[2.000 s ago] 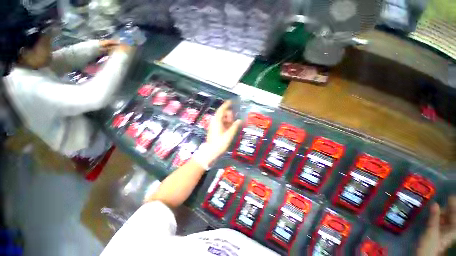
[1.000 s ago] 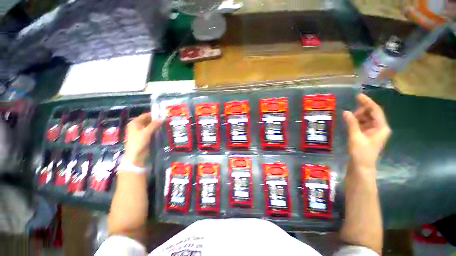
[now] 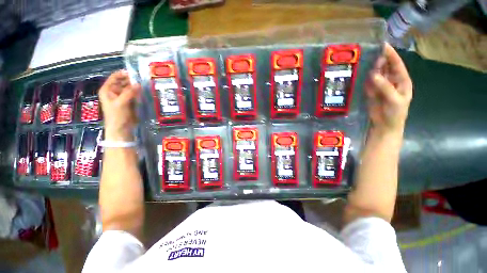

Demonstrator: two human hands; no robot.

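My left hand (image 3: 118, 98) grips the left edge of a clear blister tray (image 3: 213, 125). My right hand (image 3: 389, 85) grips its right edge. The tray is tilted, with its far edge raised. It holds two rows of phones face down, with red rims, orange-red tops and black-and-white centres, such as one phone back (image 3: 244, 85) in the far row. White slips (image 3: 345, 152) show beside some phones. A second tray (image 3: 59, 184) lies to the left on the green bench, with phones face up, black screens and red keys (image 3: 89, 110). Its right part is hidden behind my left hand and the held tray.
Beyond the trays are a white sheet (image 3: 80, 34), a brown work board (image 3: 224, 18), a red phone-like item (image 3: 195, 4) and a white bottle (image 3: 403, 22). The shiny green bench (image 3: 443, 128) extends right. Something red (image 3: 435, 202) shows below its right edge.
Since the frame one second ago, the held tray's far edge has risen and the tray looks nearer. Two seconds ago my left hand was at its left edge and my right hand was at the picture's right rim.
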